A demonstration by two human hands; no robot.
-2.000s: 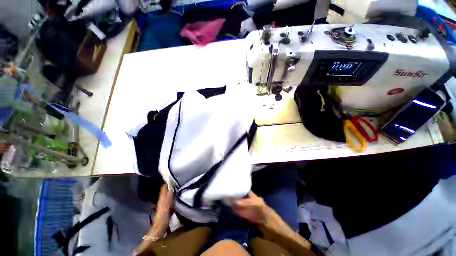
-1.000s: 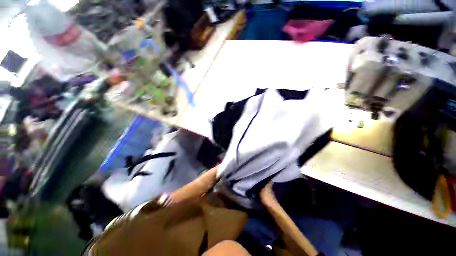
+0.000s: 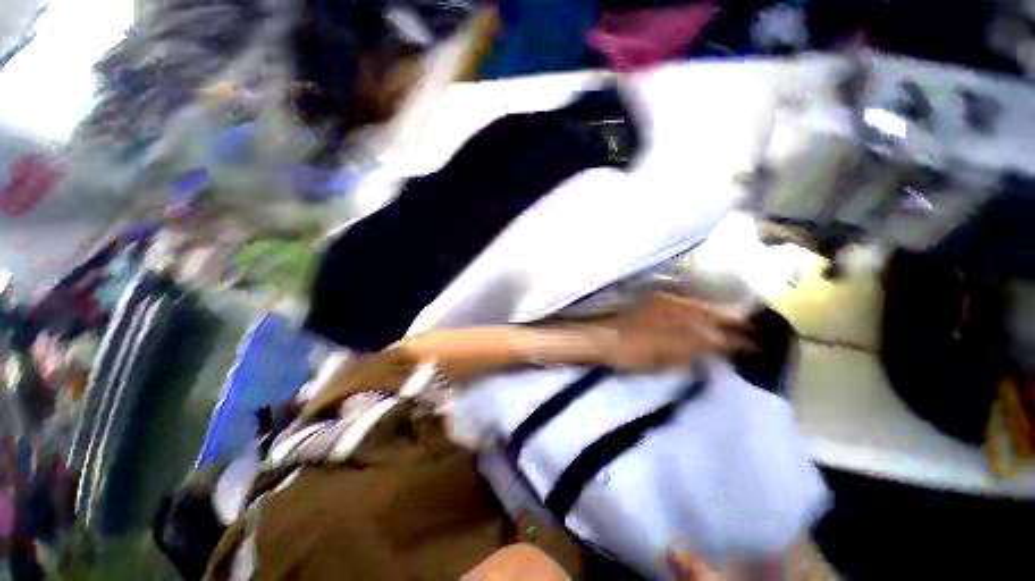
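Note:
The garment panel is spread across the table's front edge and my lap, pale side showing with two dark strips. Its black face is turned up at the upper left. My left hand lies across the middle of the panel, blurred; whether its fingers grip the cloth is unclear. My right hand is at the bottom edge of the picture, mostly cut off and blurred, at the panel's lower end. The sewing machine head is blurred at the right, beyond the panel.
The black pouch and the orange-yellow scissors handle lie right of the yellow machine bed. A blue crate stands at the left beside me. Pink cloth lies behind the white table.
The view has swung left. The panel has been spread wider, with its black face now showing at upper left. My left hand has moved right across the cloth; my right hand has dropped to the bottom edge.

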